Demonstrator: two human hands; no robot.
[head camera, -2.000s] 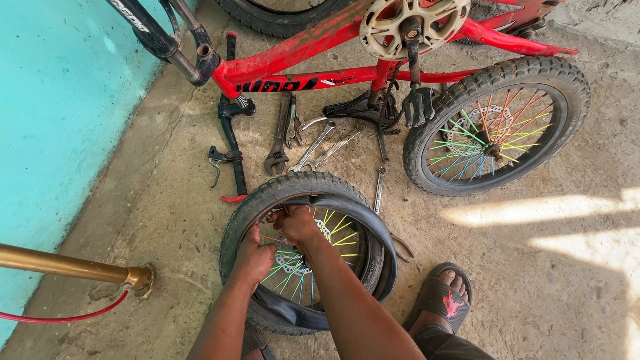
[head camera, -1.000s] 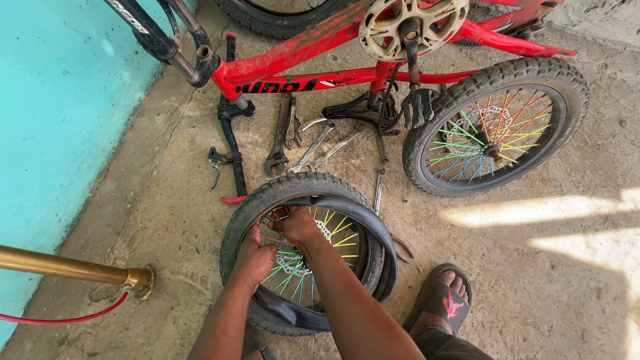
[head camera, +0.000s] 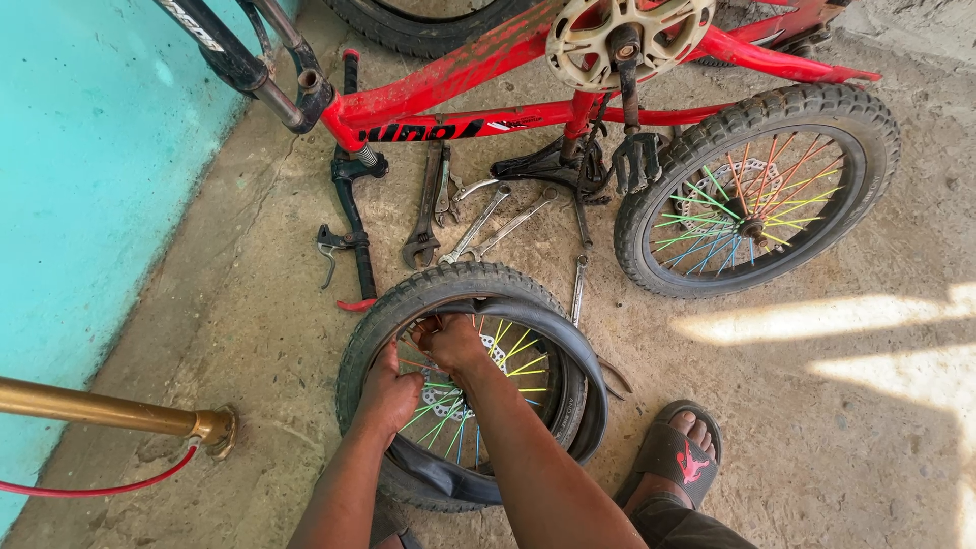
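A bicycle wheel with a knobby tire (head camera: 450, 280) and colored spokes lies on the concrete floor below me. A black inner tube (head camera: 593, 381) hangs partly out of the tire along its right and lower sides. My left hand (head camera: 390, 390) grips the left side of the tire and rim, its thumb up against the inner edge. At the upper left of the rim, my right hand (head camera: 451, 345) has its fingers curled by the inner edge; what they hold is hidden. A disc rotor (head camera: 448, 398) shows between my arms.
Beyond the wheel lies a red bicycle frame (head camera: 465, 126), with adjustable wrench (head camera: 421, 236), combination wrench (head camera: 518, 221) and locking pliers (head camera: 444, 200) near it. Another wheel (head camera: 640, 252) is at right, handlebar (head camera: 357, 221) at left, brass-colored pump (head camera: 99, 408) at lower left. My sandaled foot (head camera: 682, 457) is beside the tube.
My right hand has shifted slightly at the upper left of the rim. The left hand stays about where it was on the tire.
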